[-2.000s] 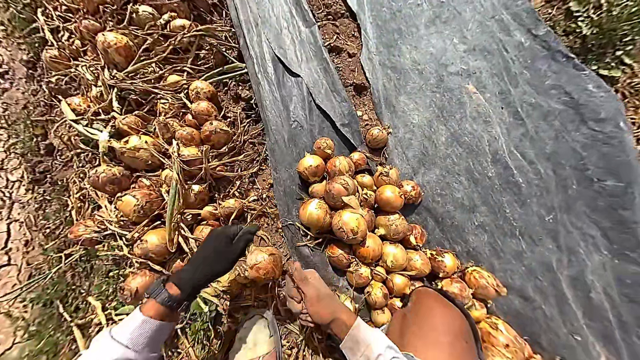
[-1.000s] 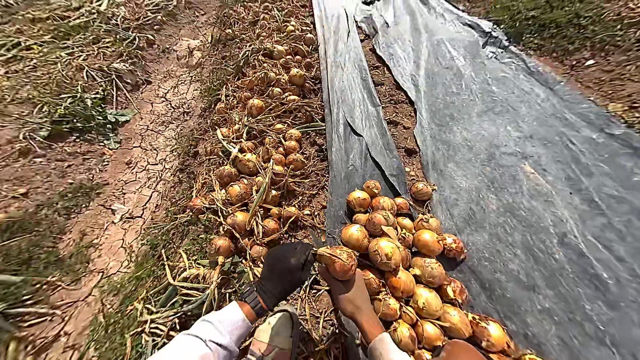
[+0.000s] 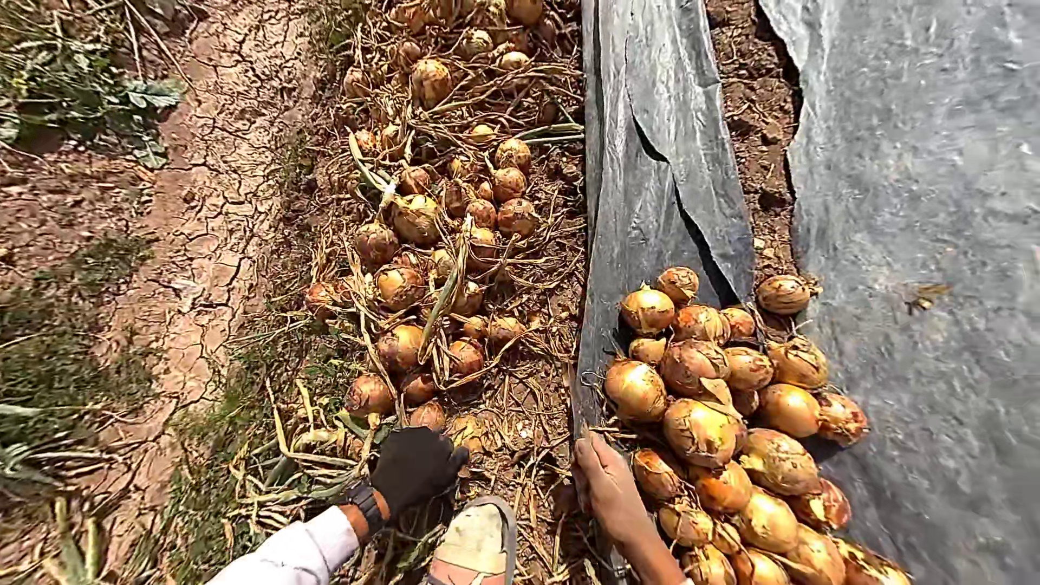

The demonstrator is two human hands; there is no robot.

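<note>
My left hand (image 3: 418, 467), in a black glove with a watch at the wrist, is at the near end of a row of onions (image 3: 400, 349) with dry stalks. Its fingers are curled and hidden from above, so what they hold cannot be told. An onion (image 3: 467, 433) lies just beyond its fingertips. Bare and partly curled, my right hand (image 3: 605, 487) is at the left edge of the onion pile (image 3: 700, 432), over the edge of the grey plastic sheet (image 3: 674, 219). Whether anything is in its fingers is unclear.
A shoe (image 3: 479, 540) stands on the soil between my hands. Cracked bare earth (image 3: 215, 244) runs along the left, with green weeds (image 3: 61, 89) beyond it. A second broad grey sheet (image 3: 926, 203) covers the right side, past a strip of soil (image 3: 757, 138).
One second ago an onion was at my hands, held up between them; now it is not seen there. My hands have moved apart. The view has shifted.
</note>
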